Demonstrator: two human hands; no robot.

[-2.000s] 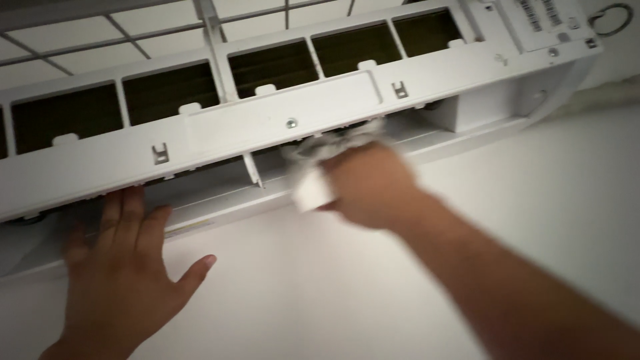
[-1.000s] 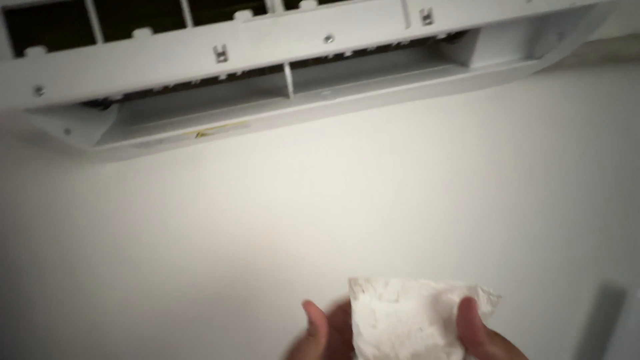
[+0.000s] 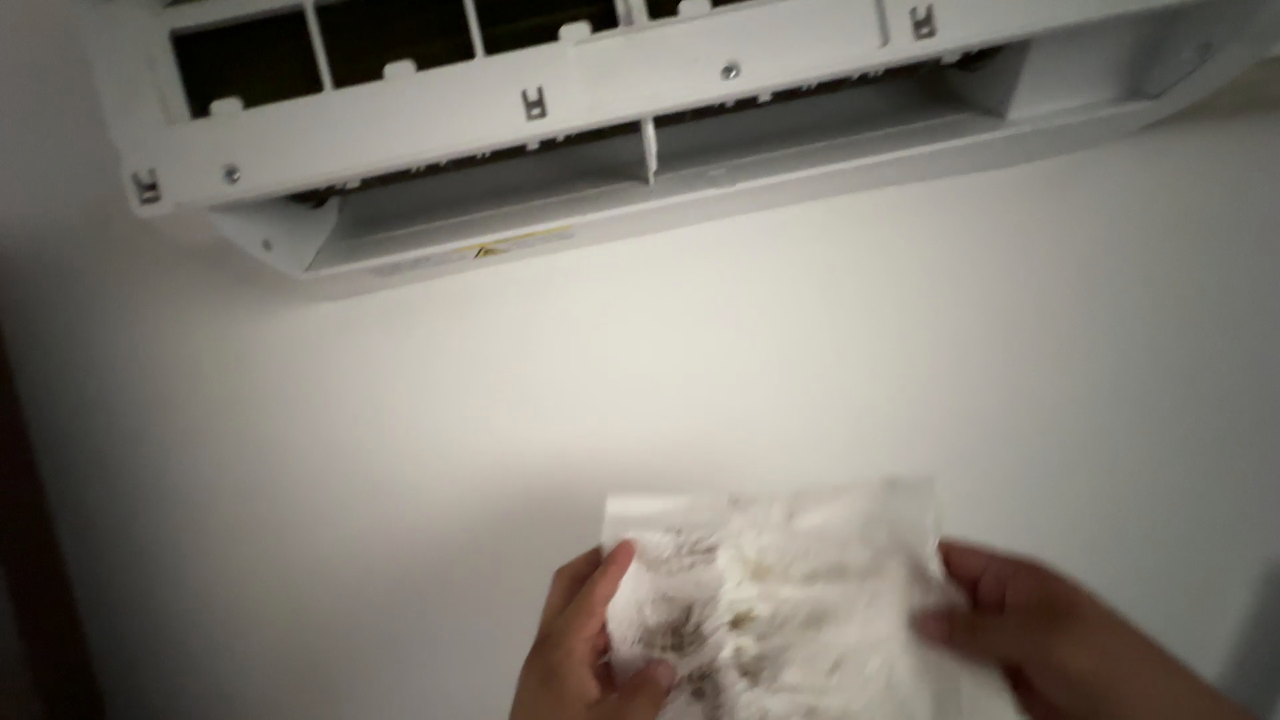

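Observation:
A white paper tissue or wipe (image 3: 800,590), spread out and marked with dark dirt smudges, is held low in the view, in front of the wall. My left hand (image 3: 590,640) grips its left edge between thumb and fingers. At its right edge, my right hand (image 3: 1020,610) pinches it, slightly blurred. Above both hands is a wall-mounted air conditioner's indoor unit (image 3: 640,95), its front cover off or raised. Its long air outlet (image 3: 500,195) is exposed, with a thin upright divider (image 3: 650,150) near the middle. Neither hand touches the unit.
The pale wall (image 3: 450,400) runs below and beside the unit. A yellow warning label (image 3: 490,248) sits on the unit's lower edge. Metal clips and screws dot the front frame. A dark vertical strip (image 3: 35,560) stands at the far left.
Both hands have left the unit, where the right was wiping at the outlet with a crumpled cloth or tissue. The tissue is now spread between both hands, with dirt showing. The view has shifted.

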